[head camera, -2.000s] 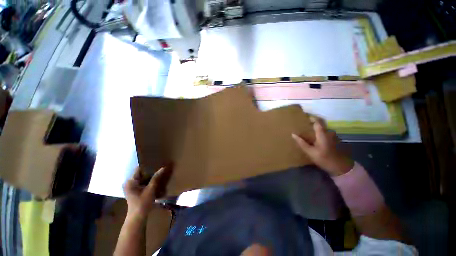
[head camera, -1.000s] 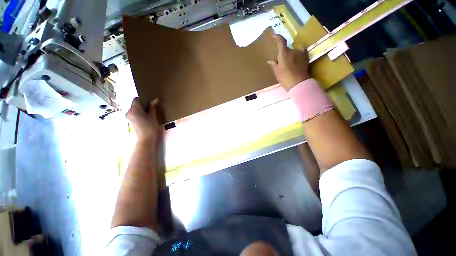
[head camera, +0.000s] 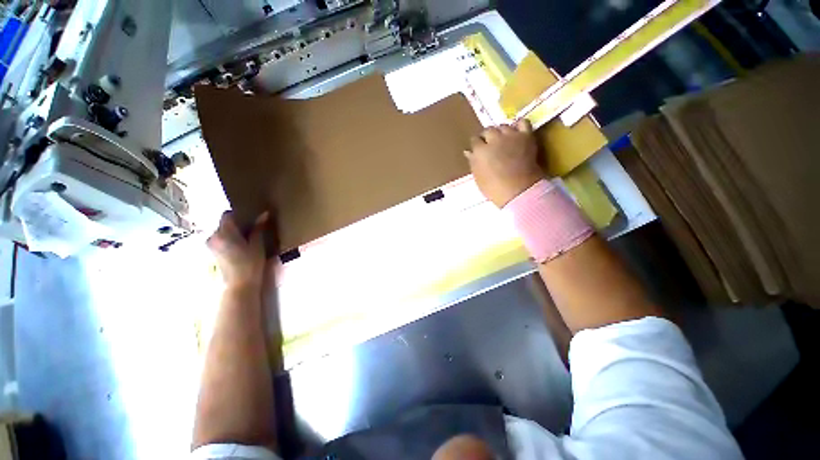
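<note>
A brown cut panel (head camera: 333, 153) with a notched far edge lies over the white sewing template (head camera: 405, 260). Its near edge runs along the line of black marks. My left hand (head camera: 241, 249) grips the panel's near left corner. My right hand (head camera: 508, 162), with a pink wristband, rests with curled fingers at the panel's right end, beside the yellow end tab (head camera: 574, 139). Whether its fingers pinch the panel is hidden. The long yellow hinged strip (head camera: 620, 56) stands out to the upper right, clear of the panel.
The white sewing machine head (head camera: 99, 193) is at the left, close to my left hand. The metal drive rail (head camera: 315, 58) runs behind the template. A stack of larger brown panels (head camera: 746, 171) is at the right. The shiny metal table (head camera: 432, 350) lies in front.
The panel has gone from above the table's front onto the template. In the last second its far edge has lowered, and my right fingers have curled near its right end. The view has shifted.
</note>
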